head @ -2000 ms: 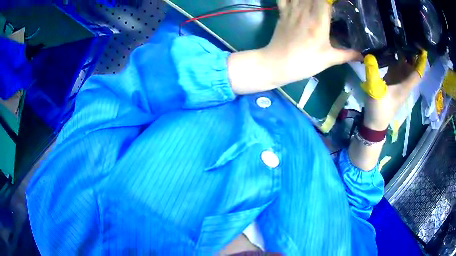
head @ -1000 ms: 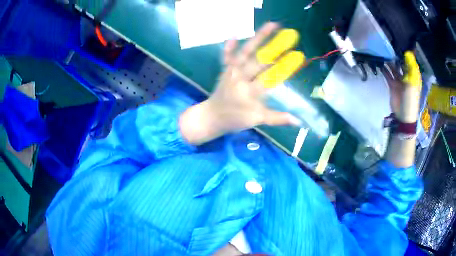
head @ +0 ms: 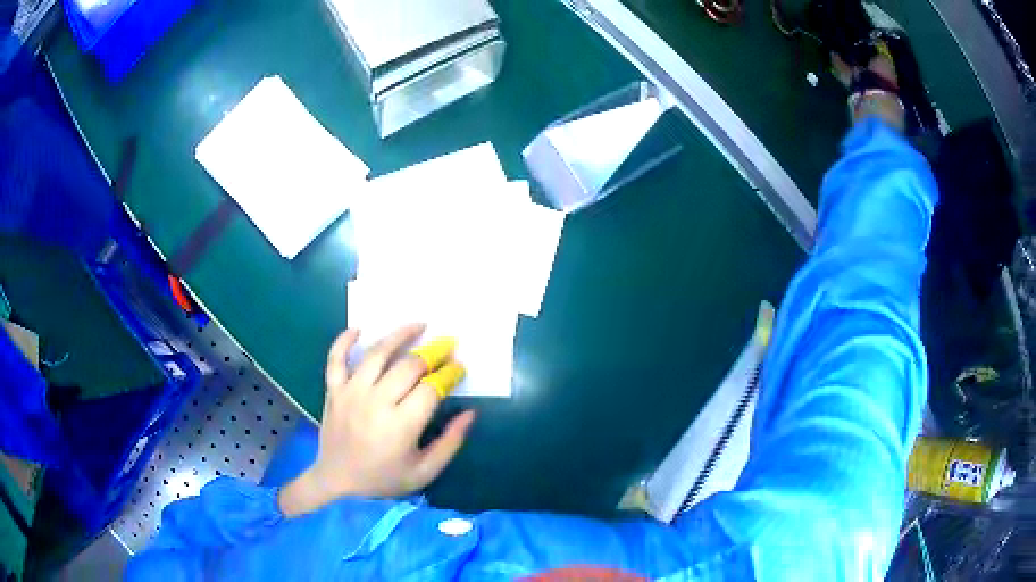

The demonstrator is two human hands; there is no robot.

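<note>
My left hand [head: 392,415], with yellow finger cots on two fingers, lies palm down with spread fingertips on the lower edge of overlapping white sheets [head: 437,239]. It grips nothing that shows. My right hand [head: 872,77] is small and dark at the upper right, arm stretched out, touching or beside a dark object, perhaps a light engine [head: 897,46]. Its fingers are too unclear to tell a grip. A separate white stack [head: 282,165] lies left of the sheets.
A silvery plate stack [head: 437,68] stands at the rear beside a clear and white wedge-shaped piece [head: 602,142]. A metal rail [head: 704,125] curves behind them. A blue bin [head: 131,34] is rear left, a large white sheet [head: 716,438] by my right sleeve, a yellow bottle [head: 957,468] at right.
The view has swung toward the left part of the bench. My left hand, in the air before, is now on the white sheets. My right arm now reaches far forward, with the dark object farther away.
</note>
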